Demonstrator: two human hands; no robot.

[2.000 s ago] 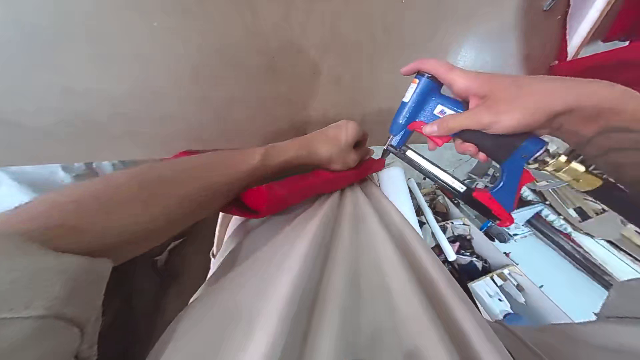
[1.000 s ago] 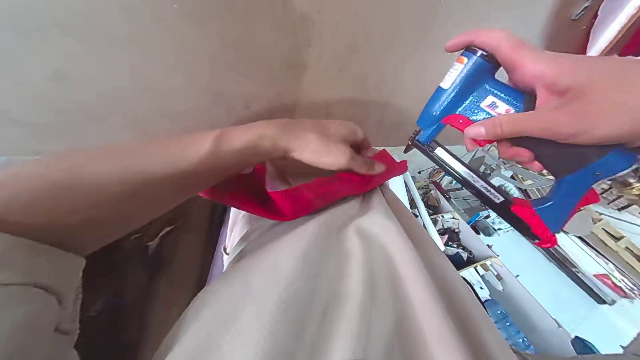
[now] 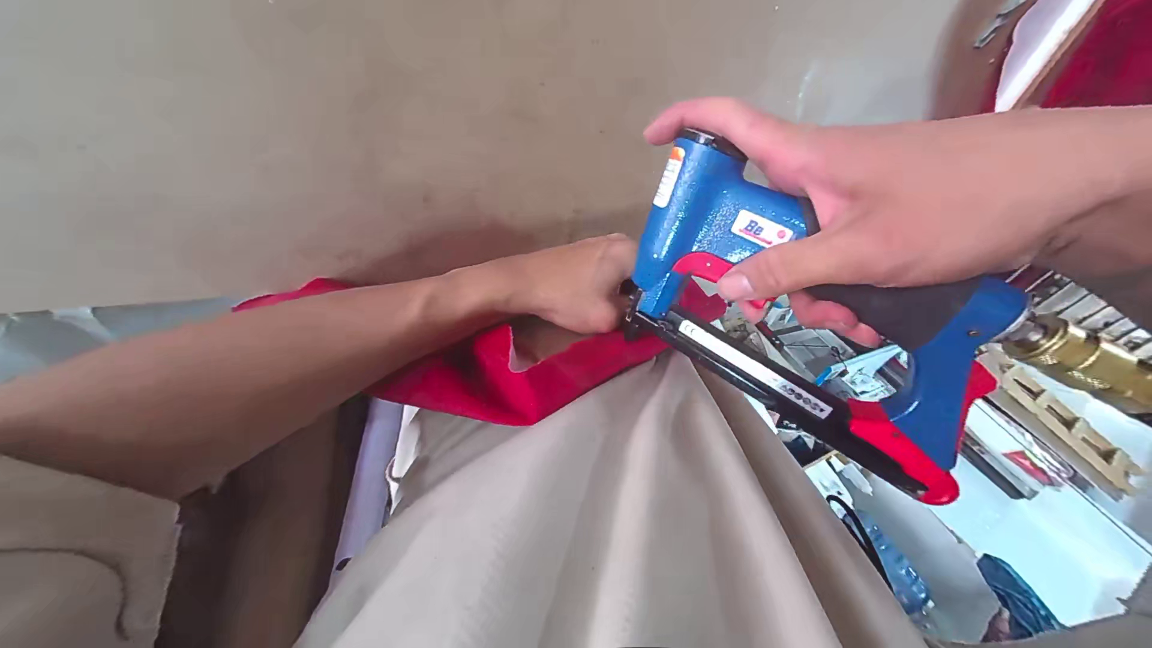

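My right hand (image 3: pixel 864 198) grips a blue pneumatic staple gun (image 3: pixel 711 216) with a red trigger and a black magazine. Its nose rests at the edge of a strip of red fabric (image 3: pixel 540 387), right beside my left hand (image 3: pixel 576 279). The left hand is closed on the fabric's edge, with the fingertips hidden behind the hand and the gun's nose. Below the red strip, beige fabric (image 3: pixel 585 531) hangs in gathered folds. A brass air fitting (image 3: pixel 1080 355) joins the rear of the gun's handle.
A broad beige-brown surface (image 3: pixel 270 144) spans the upper view. More red fabric (image 3: pixel 1107 58) lies at the top right. Below on the right, a pale surface (image 3: pixel 1026 522) bears mixed parts, wooden pieces (image 3: pixel 1062 423) and a clear plastic bottle (image 3: pixel 891 558).
The staple gun in my right hand has moved left and down from its spot one second ago, and its nose now meets the red fabric by my left hand.
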